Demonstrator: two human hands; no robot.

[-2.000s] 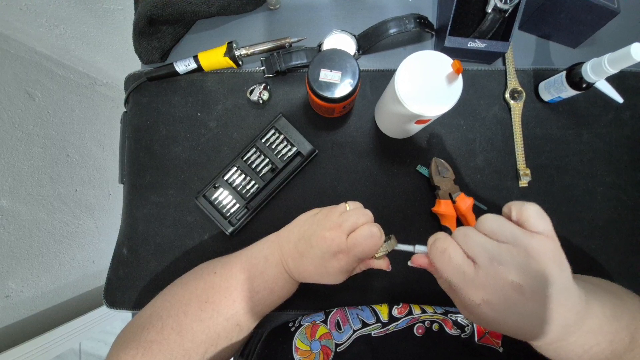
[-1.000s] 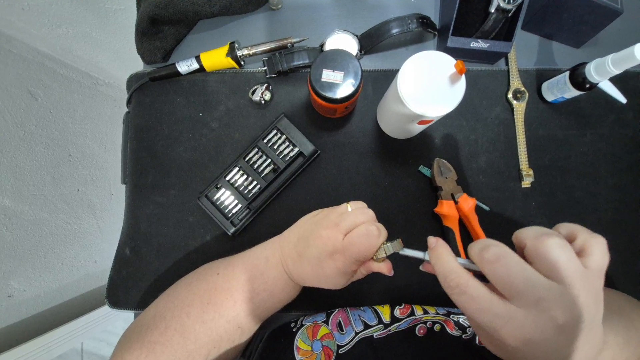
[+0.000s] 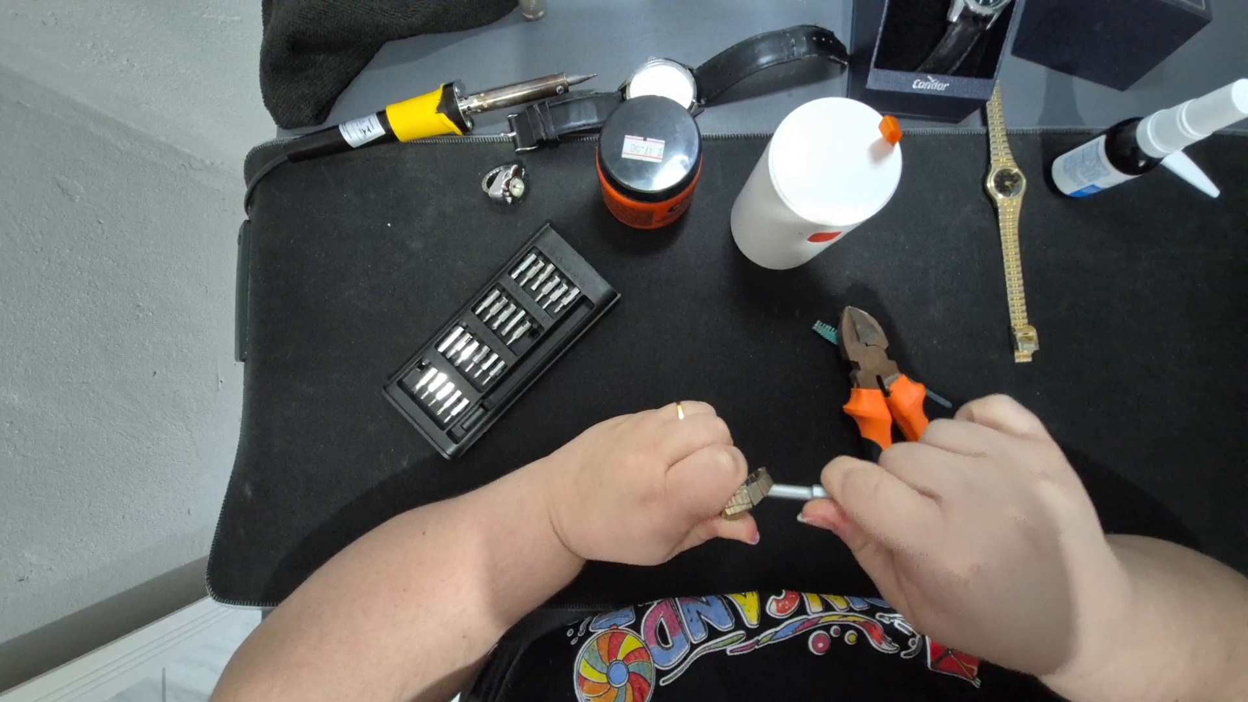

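Observation:
My left hand [image 3: 648, 483] is closed around a gold-toned metal link watch band [image 3: 749, 493], whose end sticks out between thumb and fingers. From the right, my right hand [image 3: 960, 522] grips a thin screwdriver with a silver shaft [image 3: 798, 491]; its handle is hidden in my fist. The shaft reaches the band, but its tip cannot be made out. Just above my right hand lie combination pliers [image 3: 882, 380] with orange grips, partly covering a small green brush [image 3: 826, 331]. A black case of screwdriver bits [image 3: 502, 341] lies up and to the left of my left hand.
Along the back stand a black-lidded orange jar [image 3: 649, 164], a white bottle [image 3: 817, 185] and a spray bottle [image 3: 1092, 164]. A soldering iron [image 3: 419, 117], a leather-strap watch [image 3: 770, 58], a gold watch [image 3: 1007, 195], a small metal piece [image 3: 506, 183] and a boxed watch [image 3: 931, 86] lie around.
One second ago my right hand was more open, with the screwdriver across its fingers; now it is closed around the screwdriver. My left hand keeps its hold on the band.

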